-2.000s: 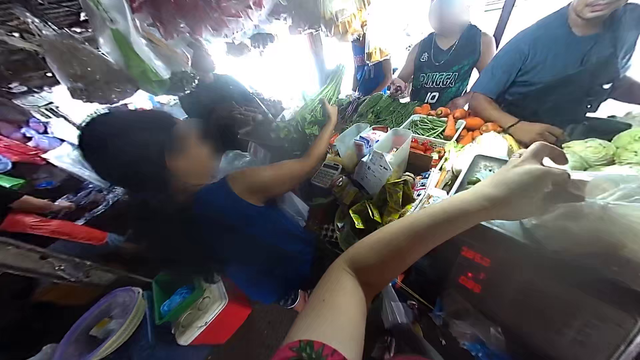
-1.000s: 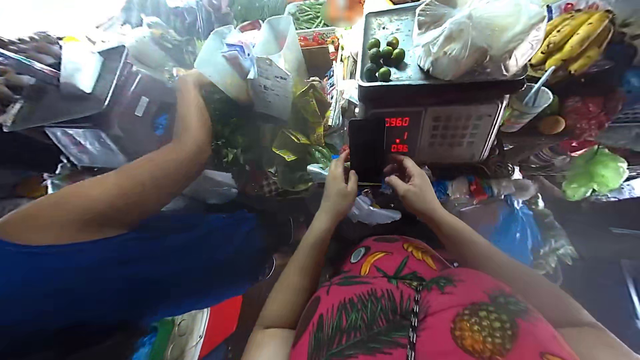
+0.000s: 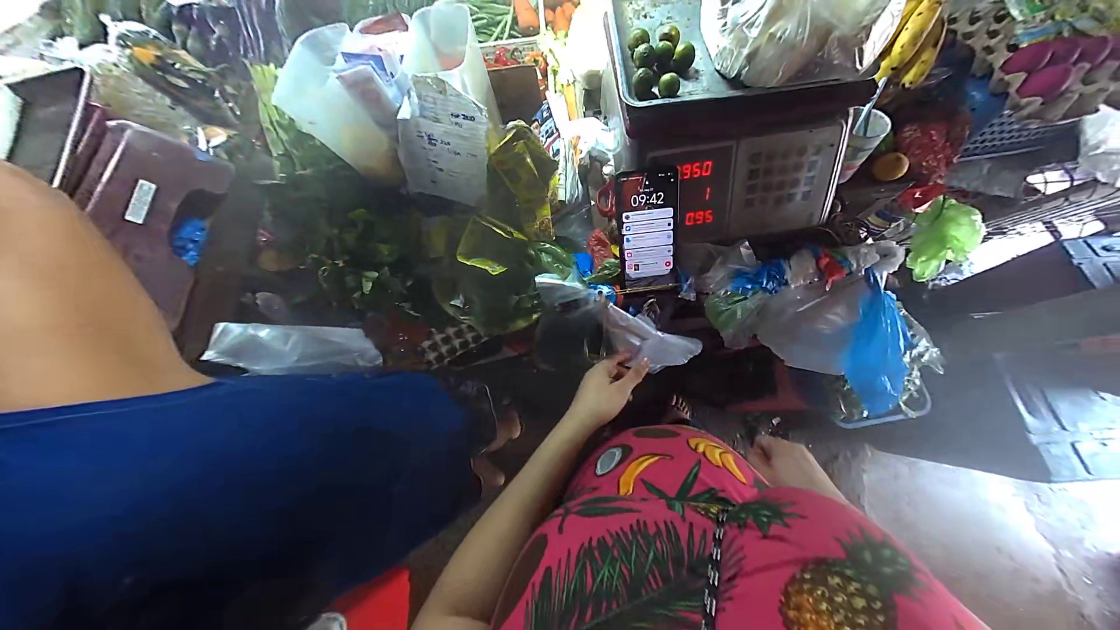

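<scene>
My left hand (image 3: 606,389) pinches the lower edge of a thin clear plastic bag (image 3: 652,337) below the stall's front edge. Just above it a lit smartphone (image 3: 648,229) stands upright against the front of a digital scale (image 3: 744,188) with red digits. My right hand (image 3: 779,457) hangs low beside the pink fruit-print garment; its fingers are partly hidden, so its grip cannot be made out. On the scale's metal tray (image 3: 643,13) lie several small green citrus fruits (image 3: 662,58) and a filled clear plastic bag (image 3: 779,39).
A person in a blue top (image 3: 219,490) is close at my left. White containers with papers (image 3: 442,131) and yellow-black plastic (image 3: 516,192) sit left of the scale. Tied plastic bags (image 3: 875,341) hang at the right, below bananas (image 3: 914,44) and a cup (image 3: 866,140).
The phone, held in both my hands a second ago, now leans at the scale with its screen lit. My left hand has gone to the plastic bag; my right hand has dropped lower. The view has shifted.
</scene>
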